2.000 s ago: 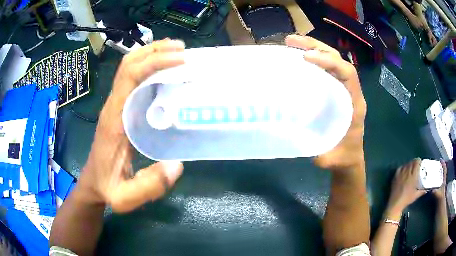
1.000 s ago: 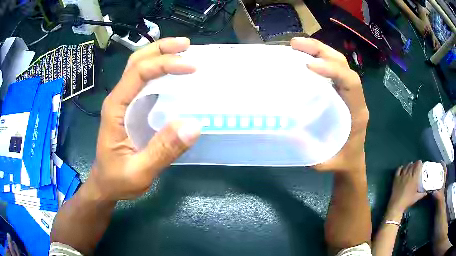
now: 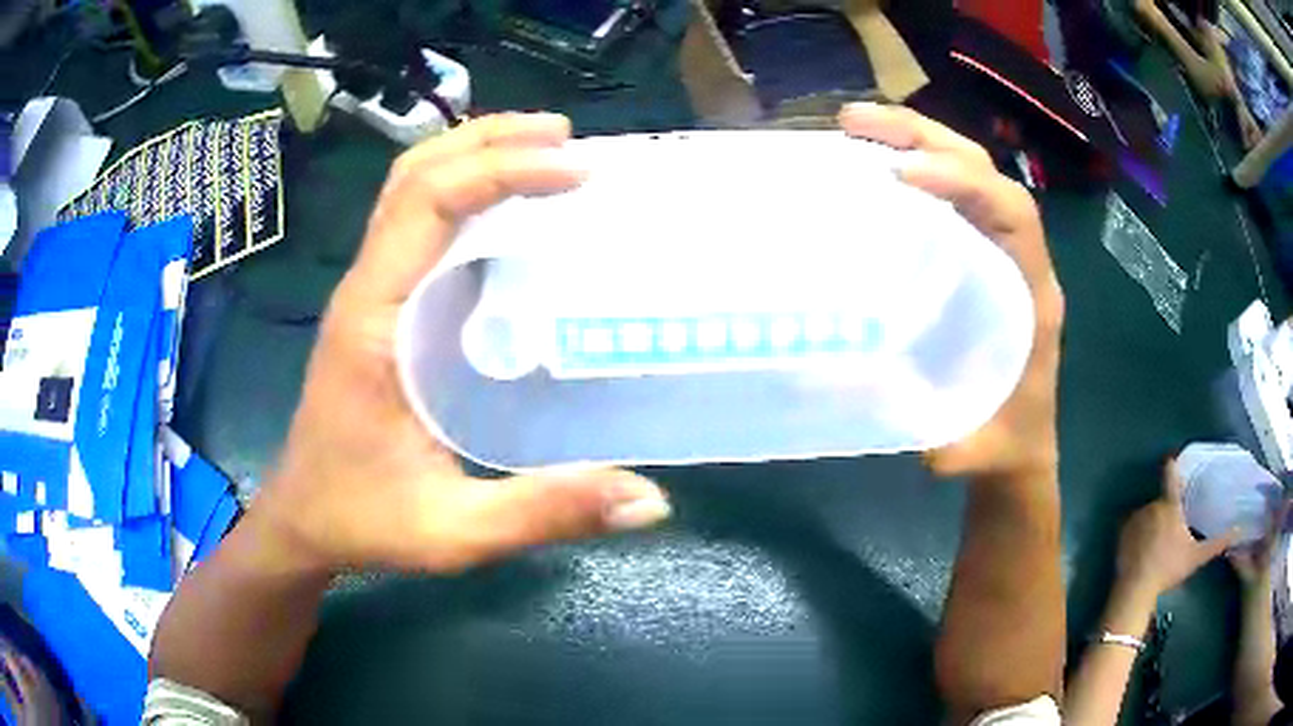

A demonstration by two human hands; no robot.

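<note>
A frosted translucent oblong housing (image 3: 737, 199) with rounded ends is held up in the middle, its open side facing me. Inside is a pale round part at the left end and a row of pale blue and white squares. My left hand (image 3: 390, 369) grips the left end, fingers over the top and thumb along the lower edge. My right hand (image 3: 1014, 284) grips the right end, fingers on top; part of it is hidden behind the housing.
Blue and white printed sleeves (image 3: 121, 369) and a black sticker sheet (image 3: 213, 185) lie at left. An open cardboard box (image 3: 886, 50) stands at the back. A clear zip-lock bag (image 3: 1143, 258) lies at right. Another person's hands (image 3: 1156, 546) hold a pale object (image 3: 1228, 492) at lower right.
My left thumb has moved from inside the opening to below the lower rim. The housing shows slightly further right. The other person's object is now turned and looks larger.
</note>
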